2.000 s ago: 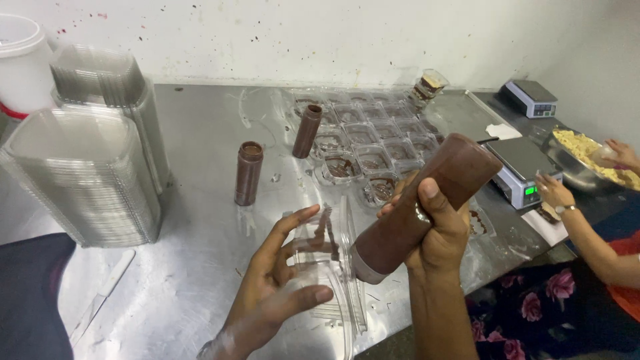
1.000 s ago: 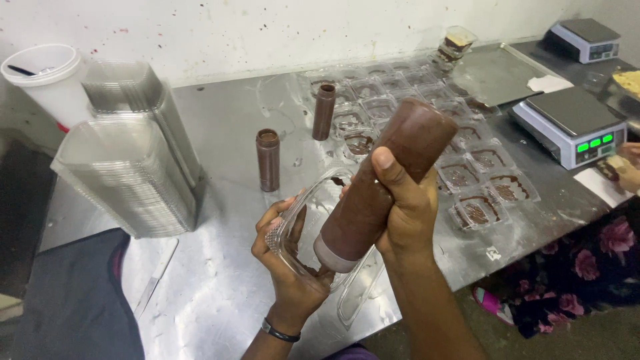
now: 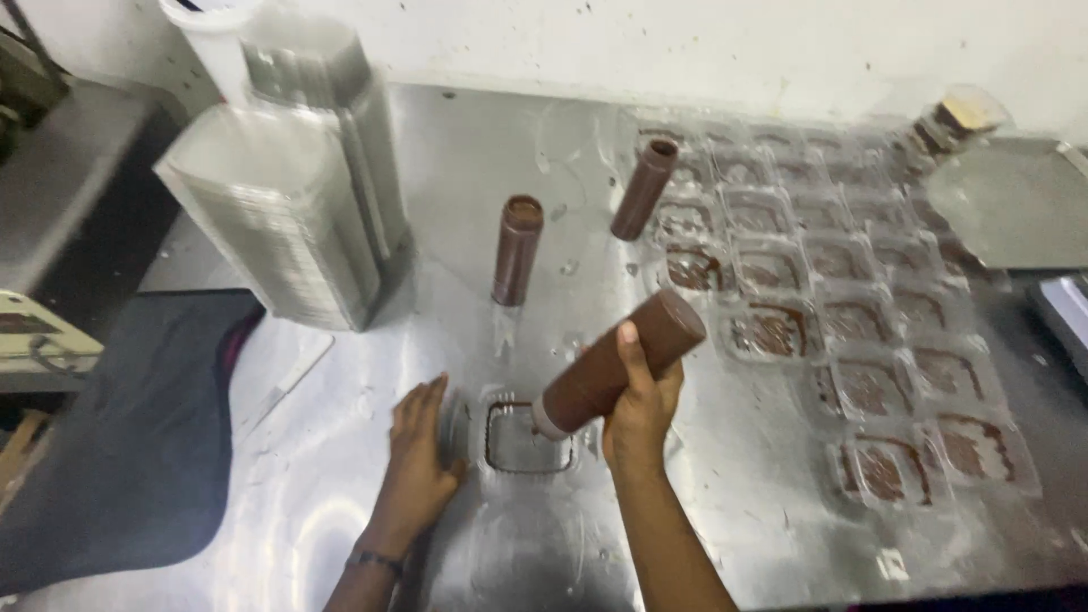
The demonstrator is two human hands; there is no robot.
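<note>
My right hand point(image 3: 642, 408) grips a squeeze bottle of brown sauce point(image 3: 616, 365), tilted with its nozzle down over a clear plastic container point(image 3: 529, 455) on the steel table. A brown line of sauce runs around the container's bottom. My left hand point(image 3: 425, 450) is beside the container's left side, fingers apart; whether its fingertips touch the wall is unclear. Two open-topped brown bottles stand beyond, one nearer the middle point(image 3: 517, 255) and one farther right point(image 3: 644, 191). Rows of clear containers with brown sauce inside point(image 3: 773, 331) cover the right side.
Tall stacks of clear containers point(image 3: 289, 229) stand at left, before a white bucket point(image 3: 208, 51). A dark cloth point(image 3: 144, 442) and a white-bladed tool point(image 3: 293, 378) lie near them. At the back right are a metal tray point(image 3: 1011, 200) and a filled layered cup point(image 3: 956, 123).
The container that my left hand held tilted now rests on the table, and that hand has let go. The bottle remains in my right hand. The view has swung left and down.
</note>
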